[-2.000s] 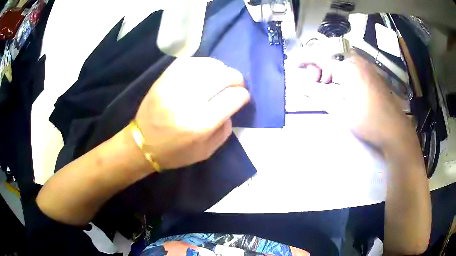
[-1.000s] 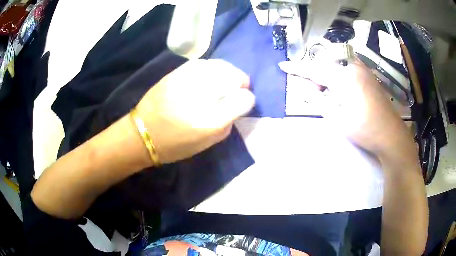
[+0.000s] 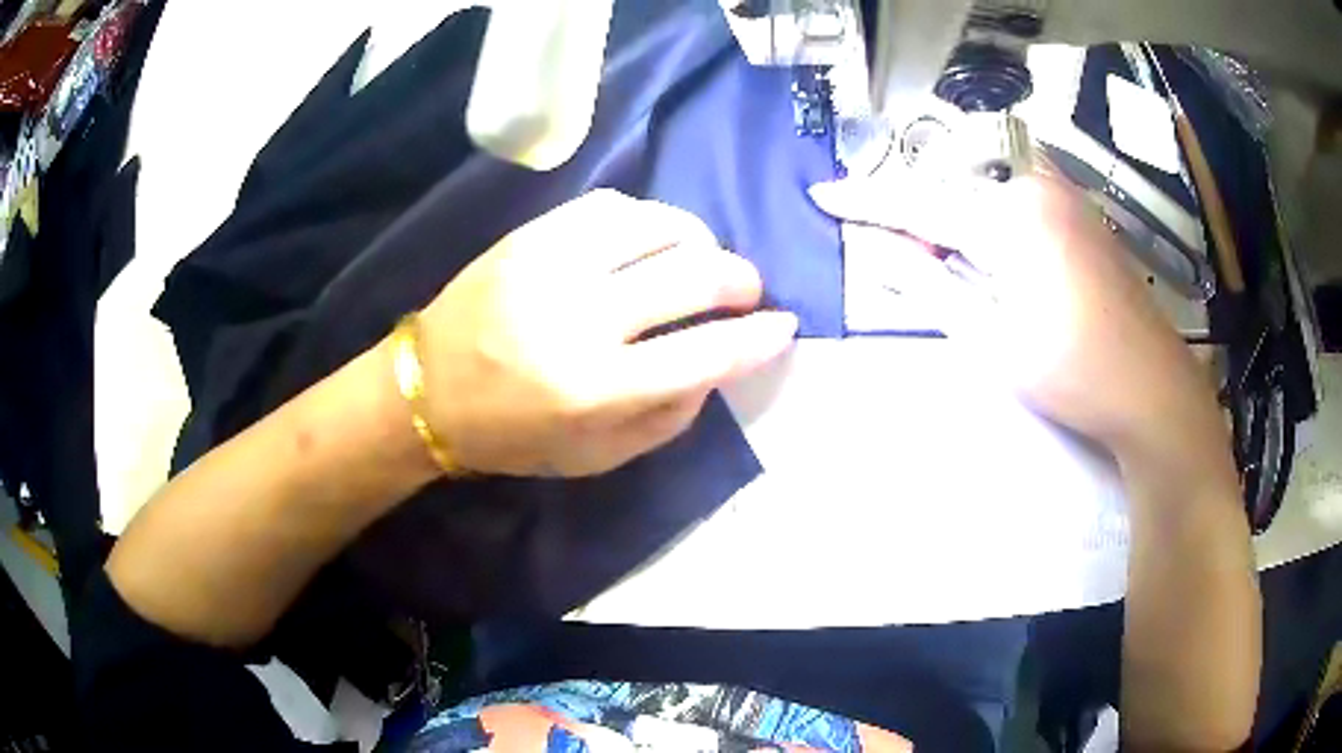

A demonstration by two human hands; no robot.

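Dark fabric (image 3: 765, 243), bright blue under the lamp, lies under the presser foot (image 3: 811, 103), its straight right edge running down from the foot. My left hand (image 3: 618, 346) is on the cloth, thumb and forefinger pinching its lower edge; the other fingers are curled. A darker cloth corner (image 3: 692, 493) hangs below this hand. My right hand (image 3: 1030, 280) is right of the fabric, one fingertip at its right edge below the foot. Glare washes out this hand; whether the curled fingers hold a small tool cannot be told.
The white machine table (image 3: 883, 515) has a curved front edge. A pale rounded bar (image 3: 537, 88) is above my left hand. The machine head (image 3: 1177, 22) overhangs at upper right. A brown-handled tool (image 3: 1210, 199) and black scissor handles (image 3: 1266, 441) lie at right.
The blue fabric's lower edge has moved up towards the foot since the first frame. My left fingertips have moved right to that edge. My right fingertip has come to the fabric's right edge.
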